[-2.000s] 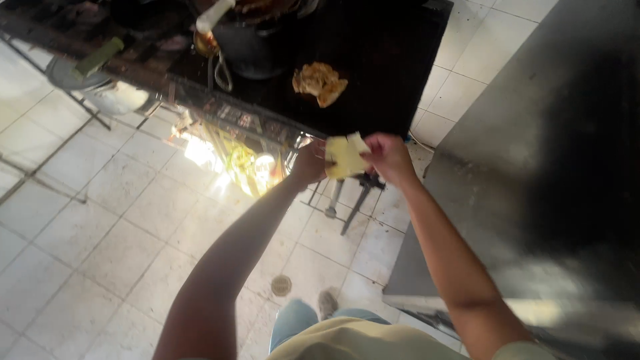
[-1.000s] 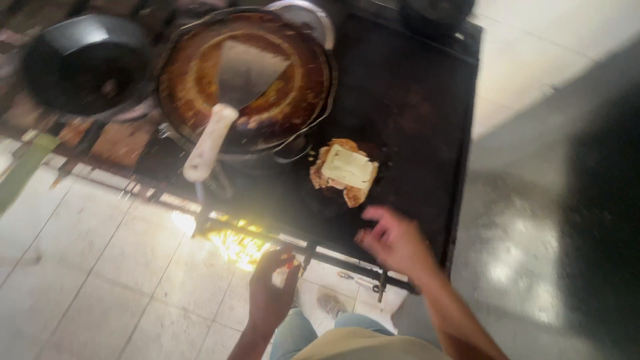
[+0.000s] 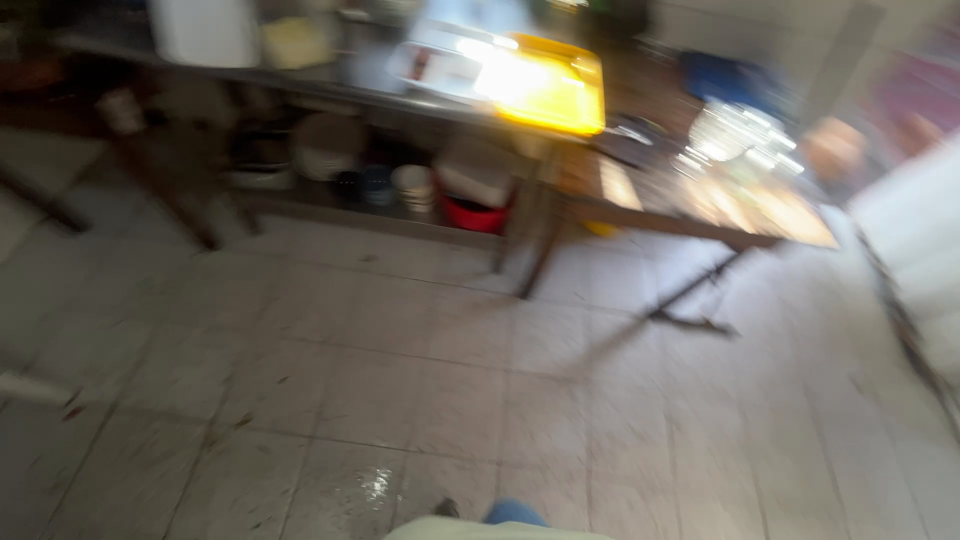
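Note:
Neither my left hand nor my right hand shows in the head view at this moment, so what they hold cannot be seen. The view is blurred. Along the top runs a long worktable [image 3: 330, 88] bearing a yellow tray [image 3: 592, 90], a white container [image 3: 206, 30] and a pale yellow block or container [image 3: 296, 43]. To the right, a wooden table [image 3: 667, 221] carries a shiny, silvery-looking heap or bag [image 3: 739, 135].
Stacked containers [image 3: 412, 187] and a red bucket [image 3: 476, 216] stand on the lower shelf. A co-worker's blurred hand [image 3: 832, 150] shows beside the right table. A metal table leg [image 3: 694, 322] reaches onto the tiled floor [image 3: 420, 360]. A white surface [image 3: 915, 225] borders the right.
The view has swung from the griddle to the tables and floor. A second ago, a pale yellow slice lay on the food on the griddle; my hands have left view.

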